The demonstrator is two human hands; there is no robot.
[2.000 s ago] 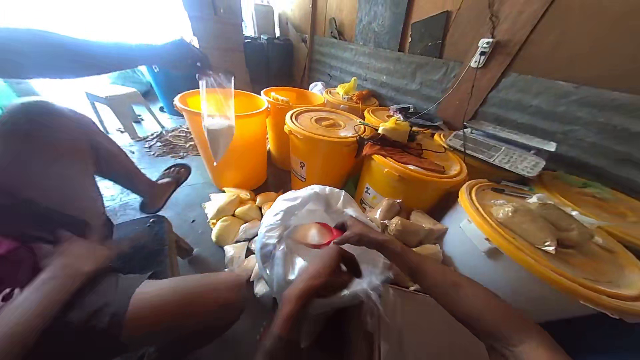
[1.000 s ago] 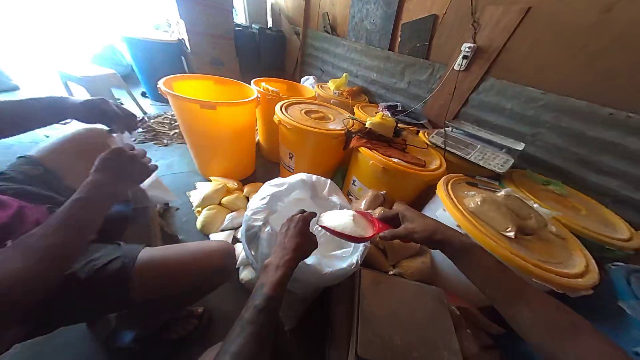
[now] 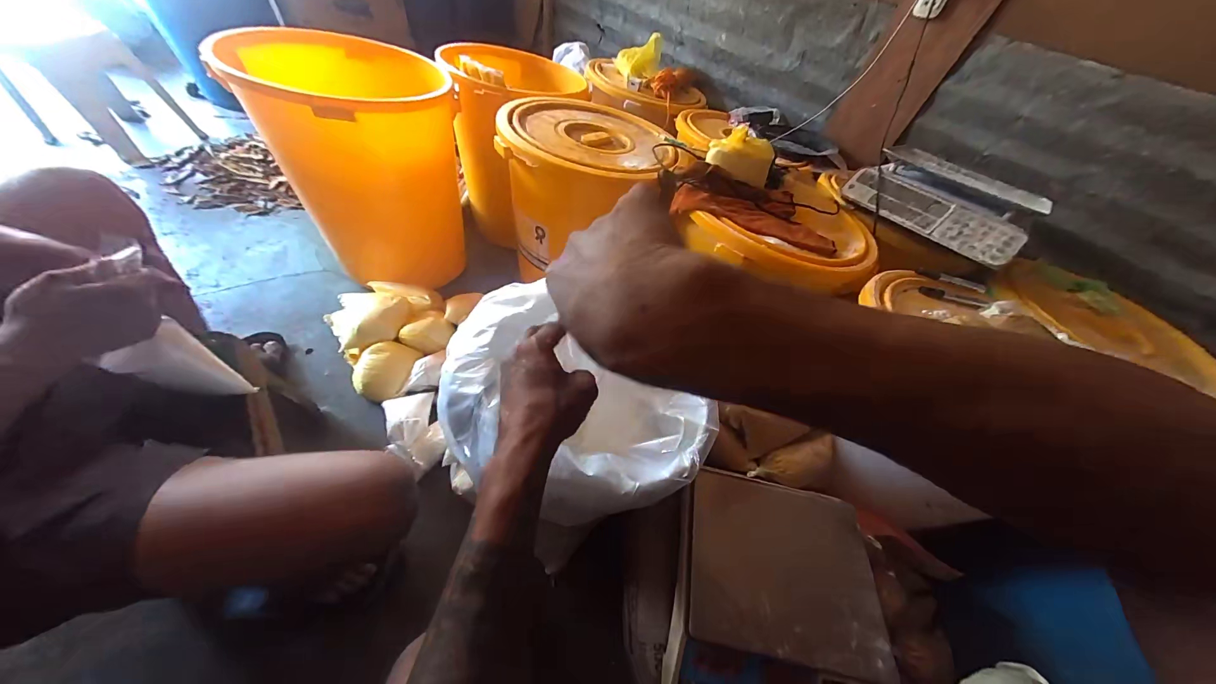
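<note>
My left hand (image 3: 546,385) is above a container lined with a white plastic bag (image 3: 655,456), its fingers curled and thumb out; whether it pinches anything is unclear. Pale contents show inside the liner. My right hand (image 3: 632,275) is farther forward, over the liner's far side, back of the hand up, with its fingers hidden. The red scoop is not visible. On the left, another person's hand (image 3: 85,309) holds a small clear plastic bag of white material (image 3: 176,361), its pointed end down.
Open orange buckets (image 3: 380,171) and lidded ones (image 3: 589,142) stand ahead. Filled yellowish bags (image 3: 385,366) lie left of the liner. A scale (image 3: 936,214) rests at the right, above a lidded bucket (image 3: 917,290). A brown flat-topped box (image 3: 779,570) is near me.
My right hand has moved forward from beside the liner, and the red scoop seen earlier is out of sight. The view has shifted closer to the buckets.
</note>
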